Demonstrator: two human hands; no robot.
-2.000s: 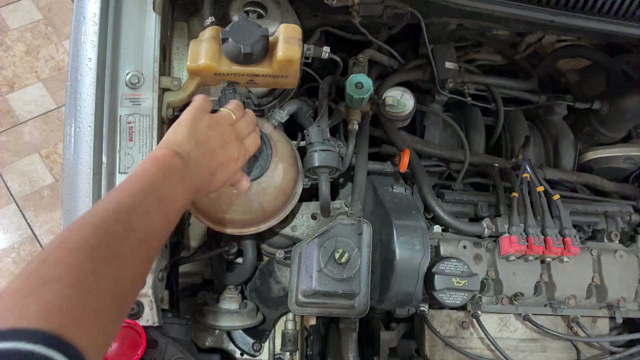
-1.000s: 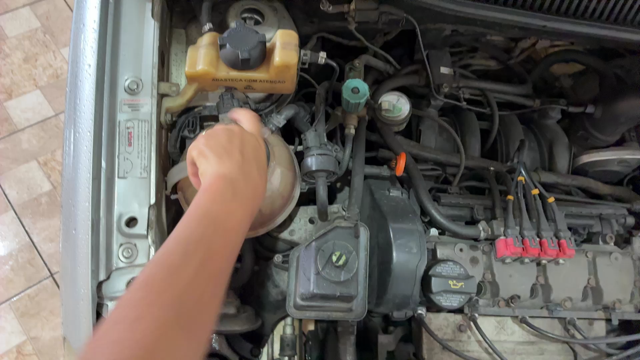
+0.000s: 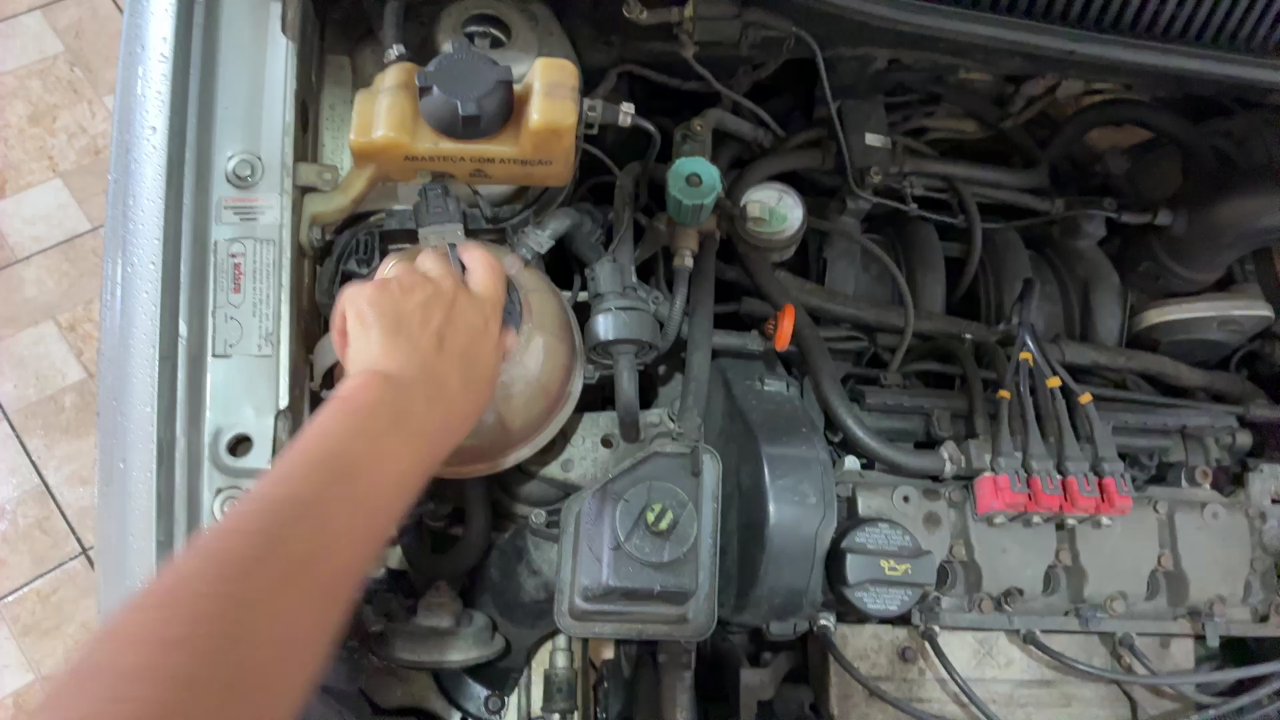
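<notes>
My left hand (image 3: 425, 320) reaches in from the lower left, back of the hand up and a ring on one finger. Its fingers are closed around the black cap (image 3: 512, 305) on top of the round, browned plastic coolant expansion tank (image 3: 535, 385). Most of the cap is hidden under the hand. Just above the fingers, a black electrical connector (image 3: 438, 208) sits at the tank. Beyond it stands a yellowed plastic reservoir (image 3: 365, 125) with a black ribbed cap (image 3: 466, 92). My right hand is out of view.
A silver fender edge (image 3: 150, 300) runs down the left. Right of the tank are a hose valve (image 3: 620, 325), a teal cap (image 3: 693, 190), a round gauge (image 3: 770, 218) and an orange dipstick handle (image 3: 783, 327). Nearer are a square black reservoir (image 3: 640, 590) and the oil filler cap (image 3: 882, 568).
My left hand stays at the tank cap, but its wrist and knuckles have turned between the frames. The red object at the lower left of the earliest frame is no longer visible.
</notes>
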